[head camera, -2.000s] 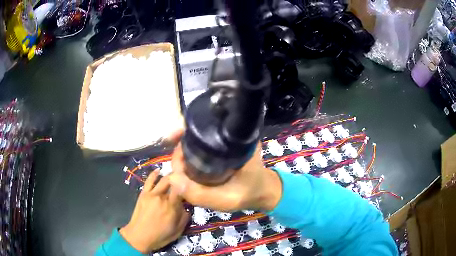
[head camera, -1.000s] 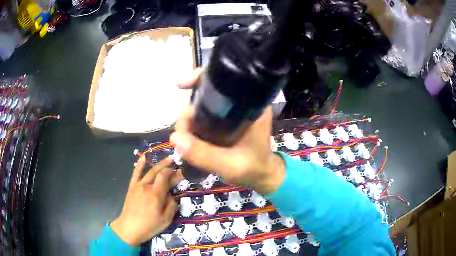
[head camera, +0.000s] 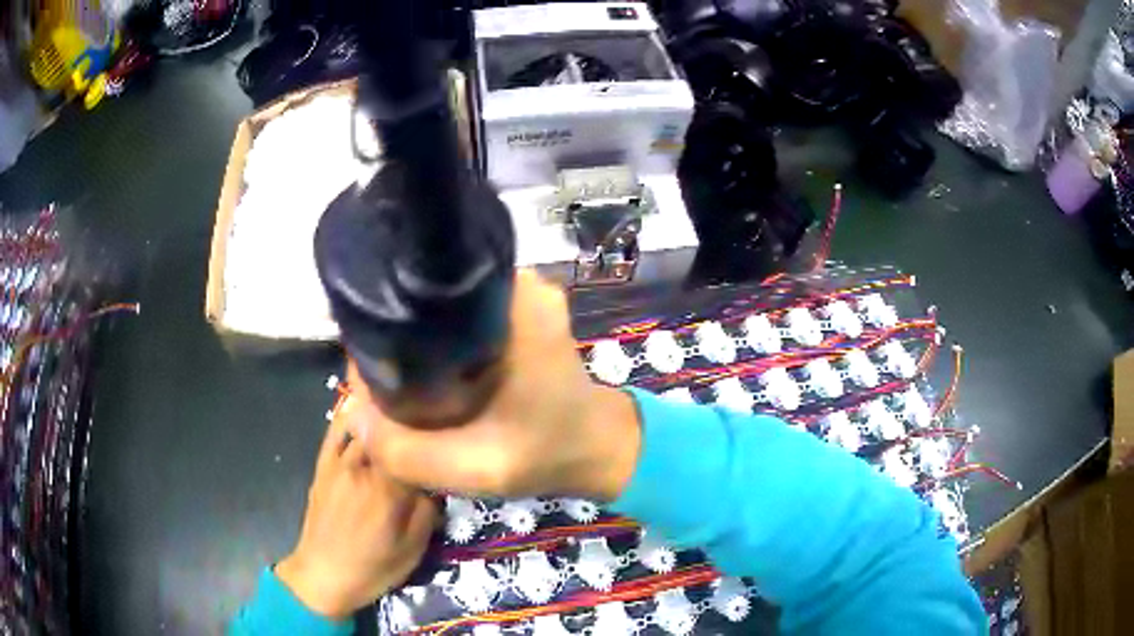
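My right hand grips the thick black electric screwdriver, held nearly upright over the left end of the tray. Its bit is hidden behind my hands. My left hand lies at the left edge of the rows, its fingertips under my right hand; whether they hold anything is hidden. Rows of wired units with white toothed parts sit on the tray, with red, yellow and dark lead wires between the rows.
The white screw feeder stands behind the tray. A carton of white parts is left of it, partly covered by the screwdriver. Black housings are heaped behind. Stacked wired units lie far left. A cardboard box is at right.
The screwdriver and my right hand have moved left and down from near the feeder, uncovering its front. The screwdriver is more upright. My right hand now overlaps my left fingertips.
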